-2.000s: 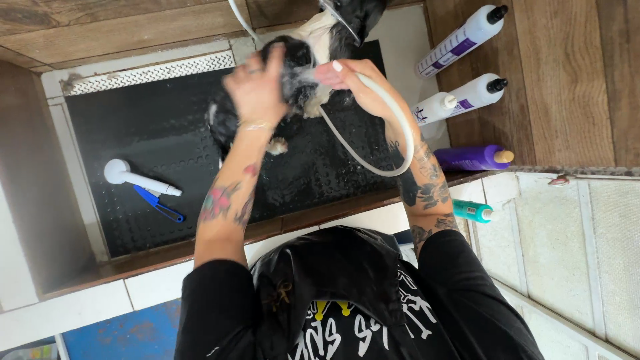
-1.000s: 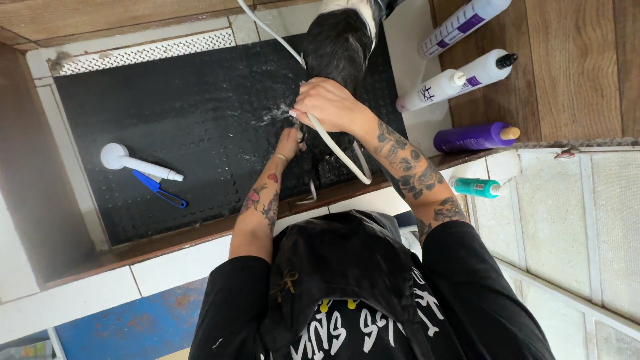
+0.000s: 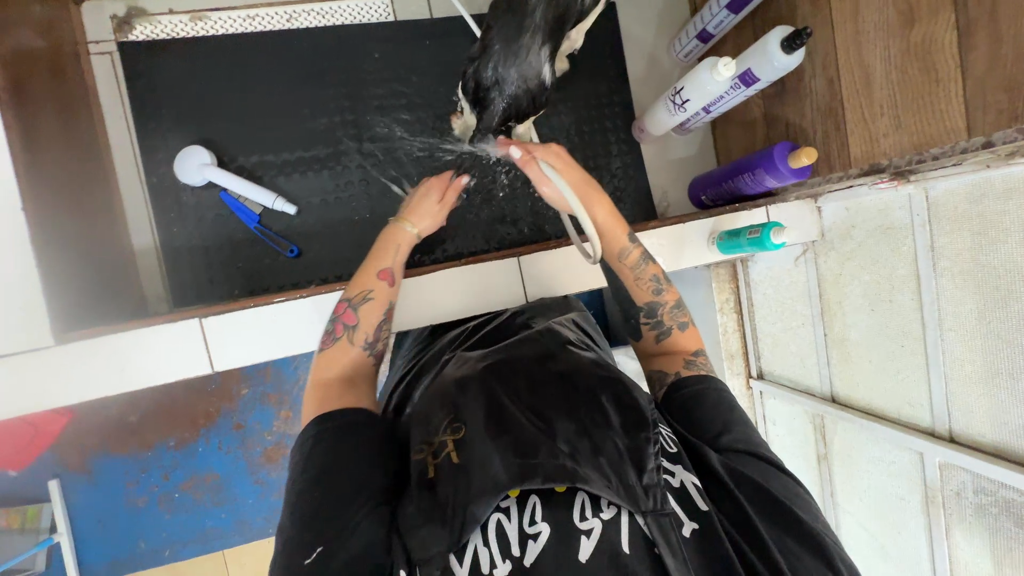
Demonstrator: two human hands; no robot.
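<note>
A wet black-and-white dog [image 3: 516, 68] stands on the black rubber mat [image 3: 280, 104] at the top centre, its head out of view. My right hand [image 3: 548, 172] grips the end of a white hose [image 3: 580, 220], and water sprays leftward from it beside the dog's hindquarters. The hose hangs in a loop below that hand. Just below the spray, my left hand [image 3: 434, 200] is near the dog's tail end, fingers partly curled; whether it holds the wet tail is unclear.
A white shower head [image 3: 232, 180] lies across a blue-handled comb [image 3: 260, 224] on the mat's left. White bottles [image 3: 744, 80], a purple bottle [image 3: 748, 176] and a teal bottle [image 3: 748, 238] lie at the right. The tub's tiled front edge [image 3: 456, 292] runs before me.
My hands have come down from the dog's body, where they were two seconds ago. Since one second ago, my left hand has moved left, away from my right. The spray now shows clearly.
</note>
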